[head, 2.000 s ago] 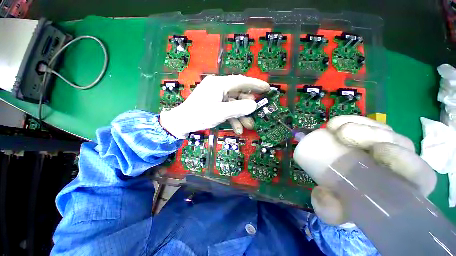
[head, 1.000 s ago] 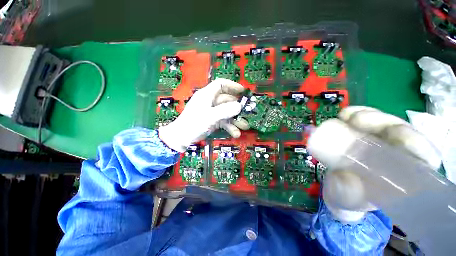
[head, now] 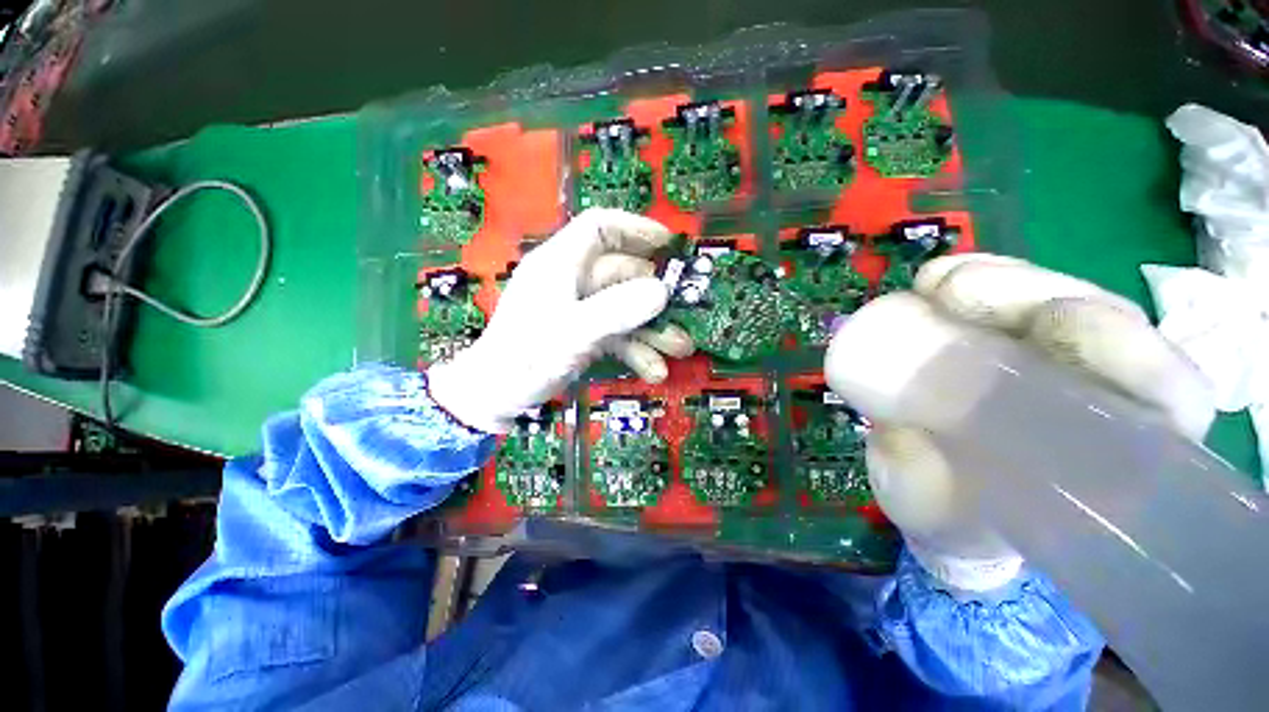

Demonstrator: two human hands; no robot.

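My left hand [head: 571,313], in a white glove, holds a green circuit board [head: 749,309] by its connector end, raised over the tray. My right hand [head: 1023,362], also gloved, grips a thick translucent glue syringe [head: 1113,515] that points left. Its small purplish tip [head: 836,324] is close to the board's right edge; whether they touch I cannot tell. The clear plastic tray [head: 1023,181] holds rows of similar boards over red areas. The syringe's rear end is cut off by the picture's edge.
A grey box with a light top [head: 39,257] and a looped grey cable [head: 262,264] stands left of the tray. Crumpled white cloth or paper [head: 1225,320] lies at the right. A dark surface [head: 418,49] runs behind the green bench top [head: 313,167]. Black racks [head: 84,598] are at lower left.
The held board has turned from hanging downward to pointing right, more face-on now. The syringe tip has moved slightly up and stays by the board. The whole view has shifted a little.
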